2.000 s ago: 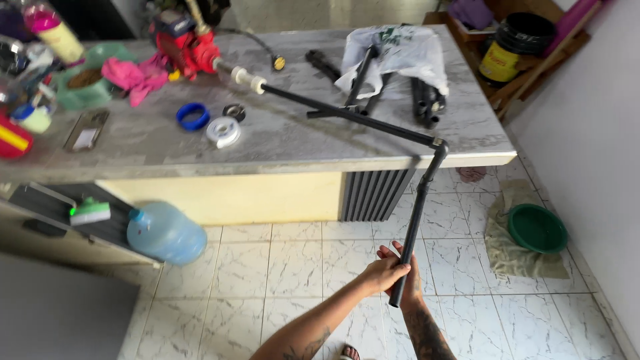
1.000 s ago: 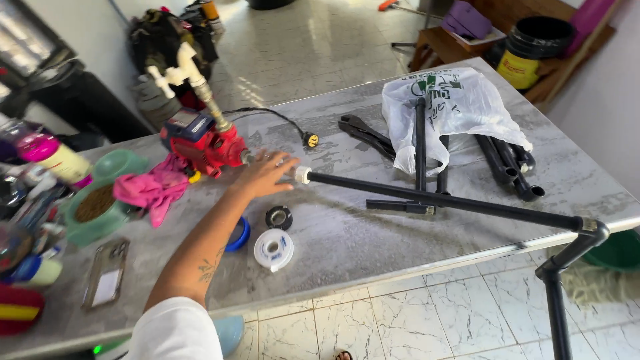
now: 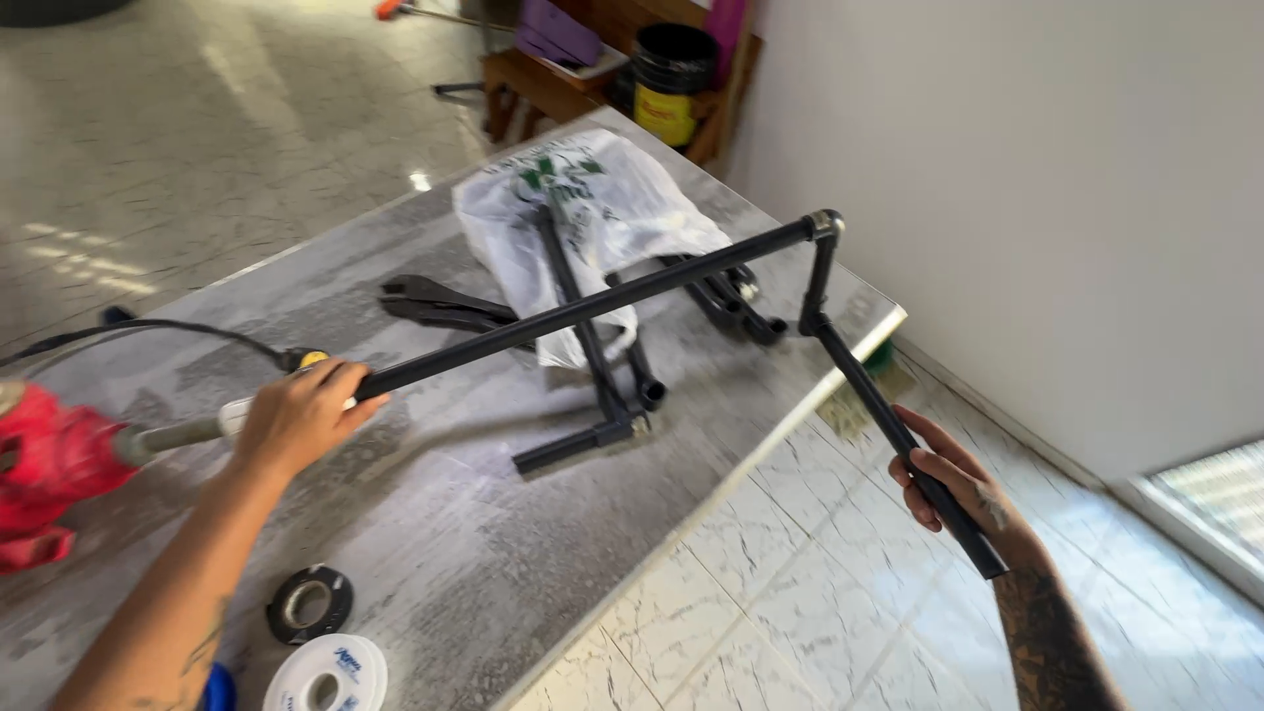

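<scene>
A long black pipe point(image 3: 592, 308) runs above the counter from a white fitting point(image 3: 235, 417) on the red pump point(image 3: 54, 464) to an elbow joint at the right. My left hand point(image 3: 301, 410) is wrapped around the joint of white fitting and black pipe. From the elbow, a short piece leads to a second black pipe point(image 3: 869, 395) that slants down past the counter's edge. Around its lower part my right hand point(image 3: 953, 474) is closed. Beneath the long pipe, another black pipe assembly point(image 3: 592, 380) lies partly over a white plastic bag point(image 3: 632, 197).
Black pliers or a wrench point(image 3: 444, 301) and more black pipes point(image 3: 726, 306) rest on the grey counter point(image 3: 474, 553). Black tape point(image 3: 309, 604) and a white tape spool point(image 3: 326, 681) lie near my left forearm. A cable with a yellow end crosses behind. A white wall stands at the right.
My left hand reached over the white fitting with fingers spread and now grips there. My right hand, out of view one second ago, holds the end pipe, which has swung upward. The view has shifted right.
</scene>
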